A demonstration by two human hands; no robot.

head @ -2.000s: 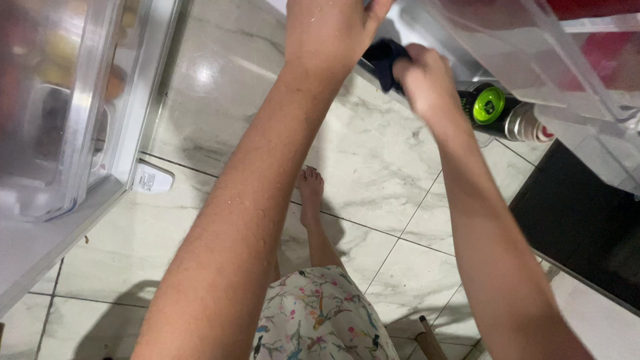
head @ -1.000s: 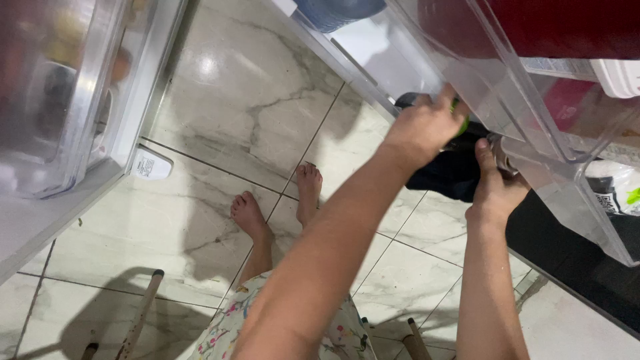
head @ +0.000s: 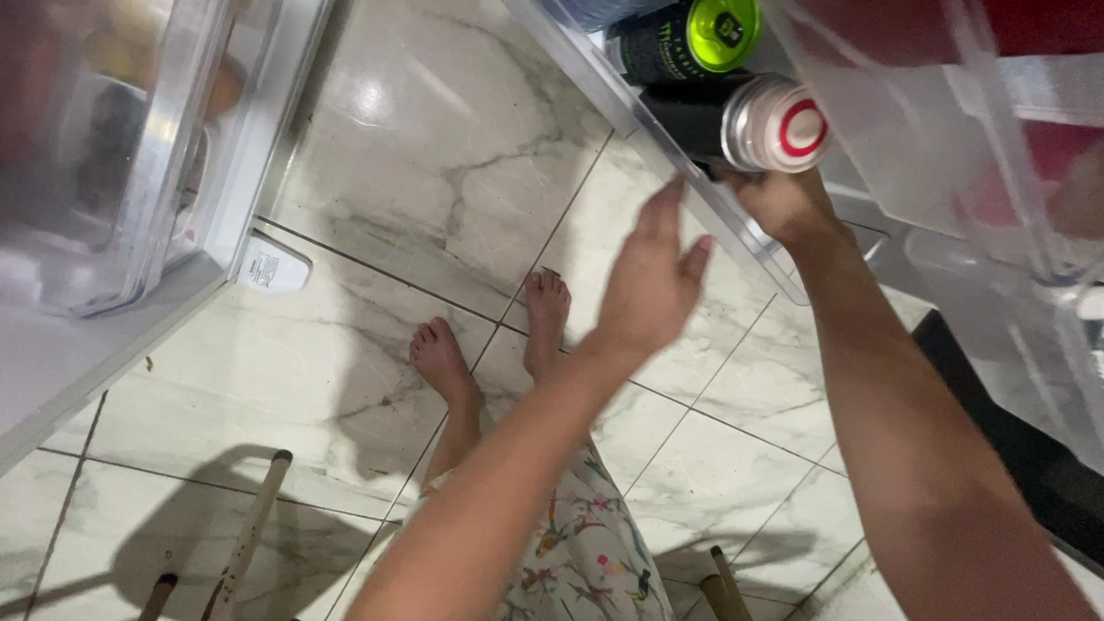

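My left hand (head: pixel 651 276) is empty, fingers apart, just outside the clear rail of a door shelf (head: pixel 724 216). My right hand (head: pixel 789 203) reaches into that shelf against the lower side of a black bottle (head: pixel 690 112) with a clear and white cap ringed in red; its fingers are mostly hidden, so its grip cannot be told. Beside the bottle stands a black drink can (head: pixel 647 47) with a bright green top. Part of a blue container (head: pixel 595 10) shows at the upper edge.
Clear plastic fridge drawers stand at the right (head: pixel 914 129) and left (head: pixel 129 216). A small white device (head: pixel 274 263) is by the left door edge. Below are marble-look floor tiles (head: pixel 414 216), my bare feet, and stool legs (head: pixel 250 535) at the bottom.
The dark cloth at my hands in both earlier frames is no longer seen. My left hand has come away from the can and out of the shelf. The can and bottle show more plainly.
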